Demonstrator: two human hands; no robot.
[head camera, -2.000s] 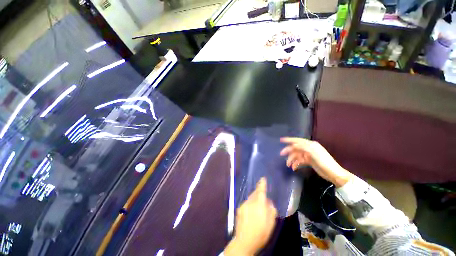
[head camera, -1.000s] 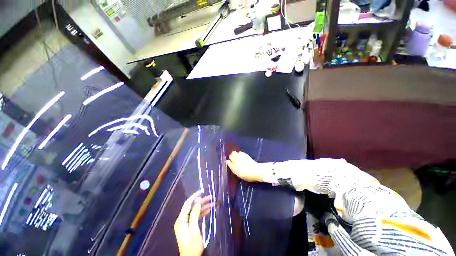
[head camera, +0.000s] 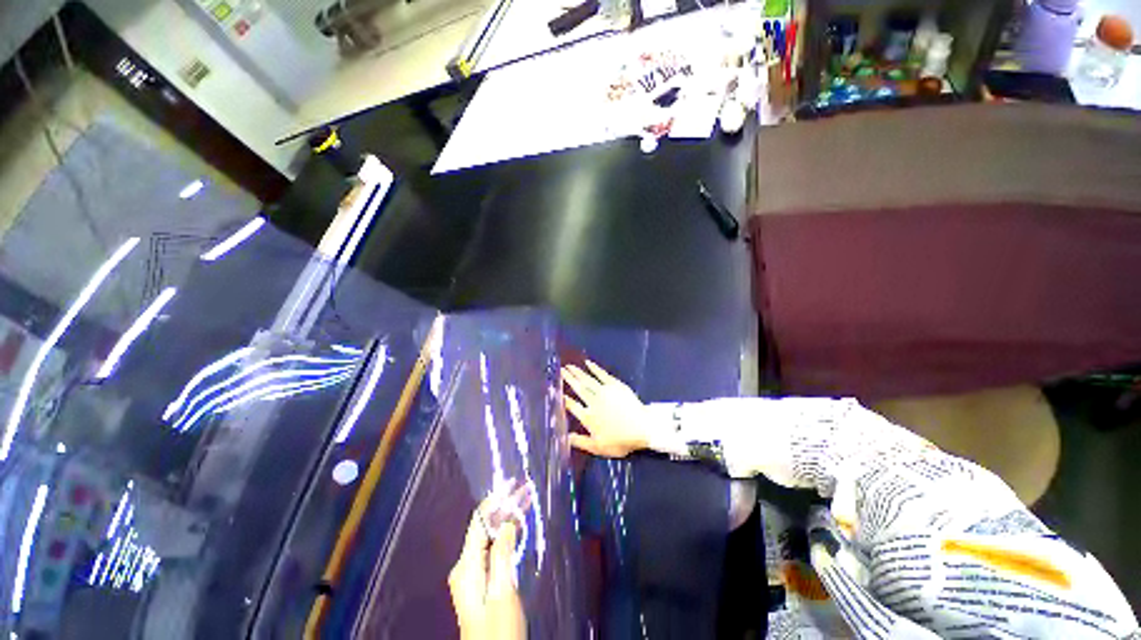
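The clear top sheet (head camera: 269, 388) slants up on the left, with bright lamp reflections. Dark maroon cloth (head camera: 413, 550) shows through the plastic, right of a long orange-brown strip (head camera: 363, 506). The bluish base sheet (head camera: 682, 375) lies on the black table. My left hand (head camera: 488, 563), cut off by the bottom edge, pinches the sheet's right part; its fingertips are partly behind reflections. My right hand (head camera: 607, 413) lies flat, fingers spread, at the cloth's right edge, holding nothing.
The black table (head camera: 563, 238) extends beyond the template, with a small black tool (head camera: 717, 210) on its right side. A white sheet (head camera: 551, 119) lies behind it. Stacked maroon and brown cloth (head camera: 938, 288) is at the right. A white rail (head camera: 357, 213) stands at the back left.
Since two seconds ago, my right hand has come down onto the cloth edge. My left hand has moved left and its fingers have closed on the clear sheet. The view has shifted slightly.
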